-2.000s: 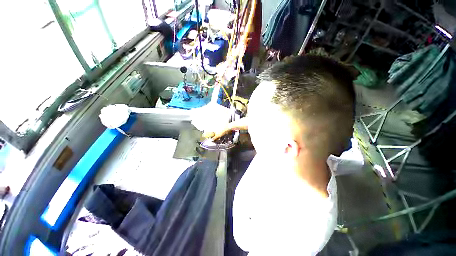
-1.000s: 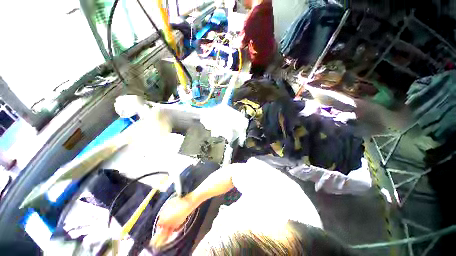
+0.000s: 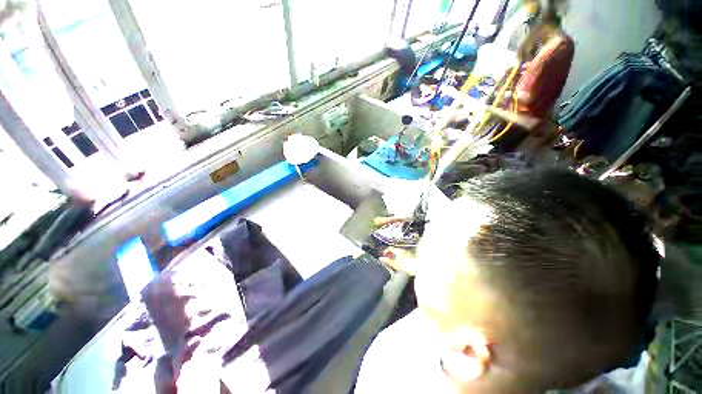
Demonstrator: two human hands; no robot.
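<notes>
Neither of my hands is in view. Dark garments (image 3: 327, 304) lie spread and folded on the white-topped ironing table (image 3: 304, 223) at lower centre, with bright sunlit patches at lower left. Another person's head (image 3: 539, 262), seen from behind and the side, fills the lower right and hides part of the table. This person's hand (image 3: 391, 222) is at the steam iron (image 3: 402, 234) beside the grey-brown iron rest (image 3: 363, 218). The other hand (image 3: 399, 260) is near the garment's far end; its exact hold cannot be told.
Blue edge strips (image 3: 239, 202) run along the window side. A white round bundle (image 3: 301, 149) sits at the table's far corner. Beyond are a blue pad with fittings (image 3: 396, 158), yellow hoses (image 3: 493, 115), a person in red (image 3: 548, 73) and hanging dark garments (image 3: 620, 100).
The view has swung left, showing more window. The person in white was bent low with a hand over the garments; now the head is raised and a hand is at the iron by the rest.
</notes>
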